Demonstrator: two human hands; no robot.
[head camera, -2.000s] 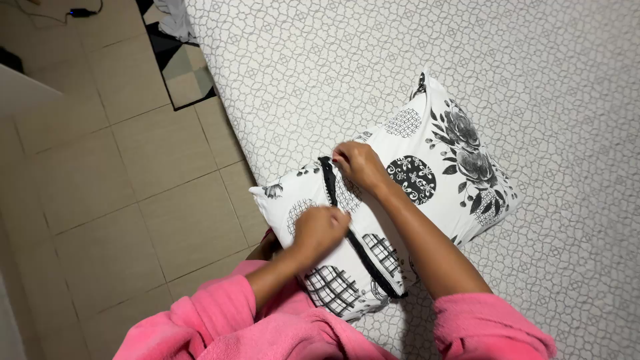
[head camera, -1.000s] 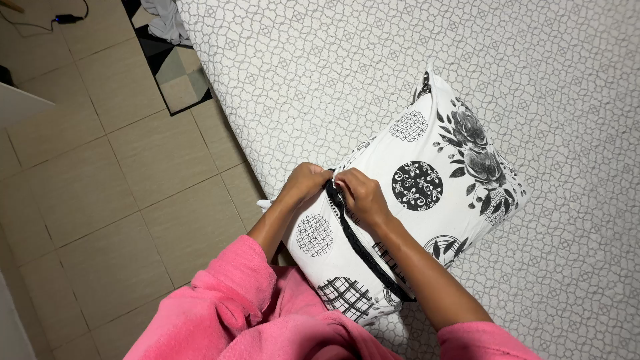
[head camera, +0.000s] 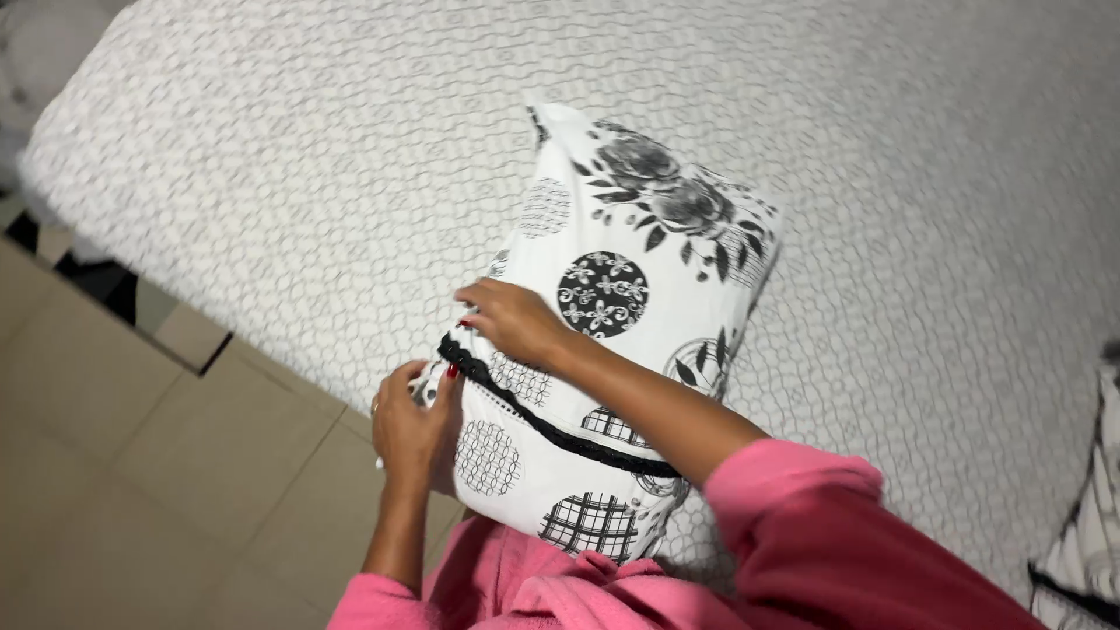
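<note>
A white pillow in a case with black flowers and patterned circles lies at the bed's edge, its near end against my pink robe. A black lace trim runs across the case. My left hand grips the pillow's left side, its red-nailed thumb on the end of the trim and its fingers partly hidden. My right hand rests on the case just above the trim, fingers bent at its left edge; whether it pinches cloth cannot be told.
The bed has a white cover with a grey line pattern. Beige floor tiles and a geometric-patterned rug lie to the left. Another white cloth item with black trim is at the lower right.
One second ago both hands were together at the trim's upper end; now they are apart, the left lower on the pillow's side. The view has shifted, bringing in the cloth at right.
</note>
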